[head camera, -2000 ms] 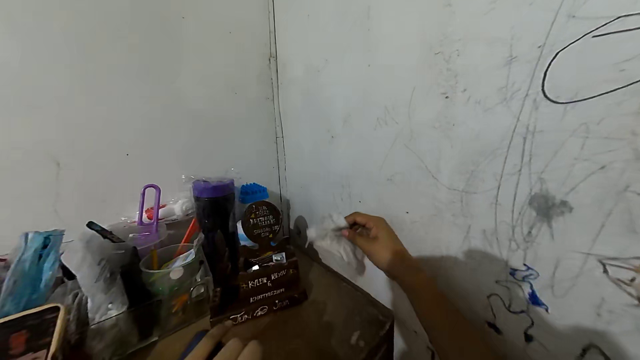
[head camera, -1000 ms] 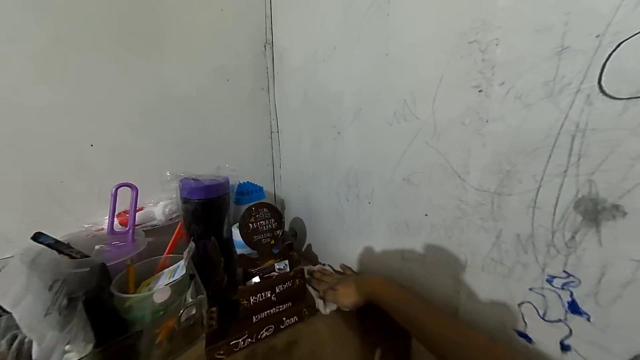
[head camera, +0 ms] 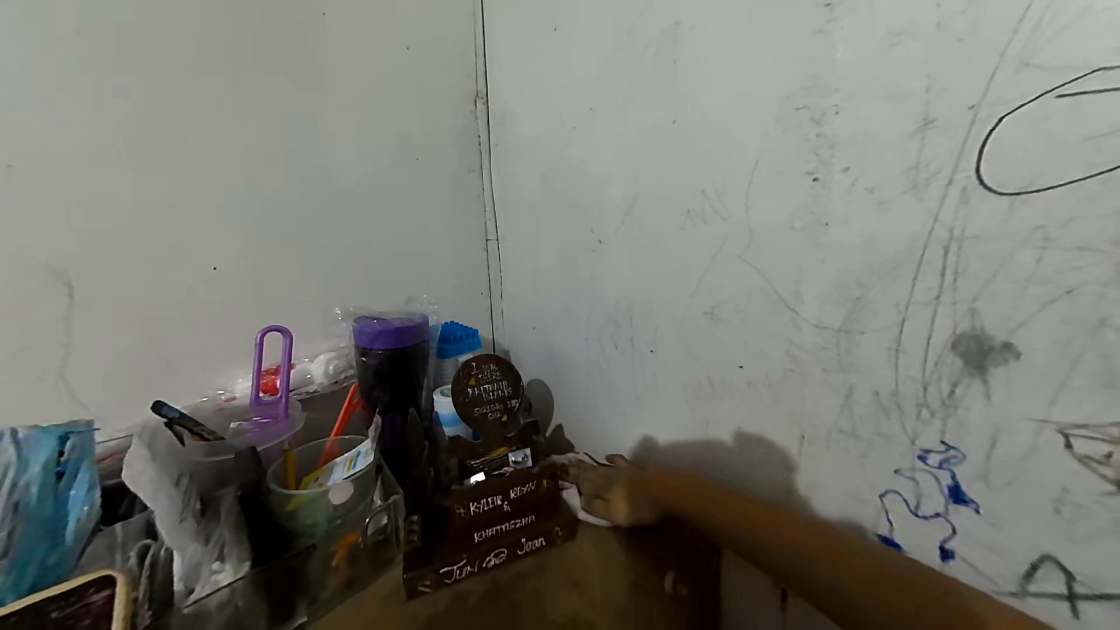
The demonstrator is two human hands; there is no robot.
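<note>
My right hand [head camera: 617,492] presses a white cloth [head camera: 584,507] down on the brown tabletop [head camera: 612,582], just right of a dark wooden holder [head camera: 490,525] with painted writing. The fingers lie over the cloth and partly hide it. A round lettered plaque [head camera: 487,394] rises from the back of the holder. Left of it stands a black tumbler with a purple lid [head camera: 391,332], wrapped in clear plastic. My left hand is out of view.
A clear plastic cup [head camera: 322,499] with pens, a purple-handled item [head camera: 272,376], a plastic bag [head camera: 188,516], a blue packet [head camera: 44,507] and the corner of a phone [head camera: 74,604] crowd the left. Two white walls meet behind; the right wall [head camera: 787,262] bears scribbles.
Two seconds ago my right hand held the cloth up by the wall; it has come down to the tabletop beside the holder. My left hand, at the bottom edge then, has left the view.
</note>
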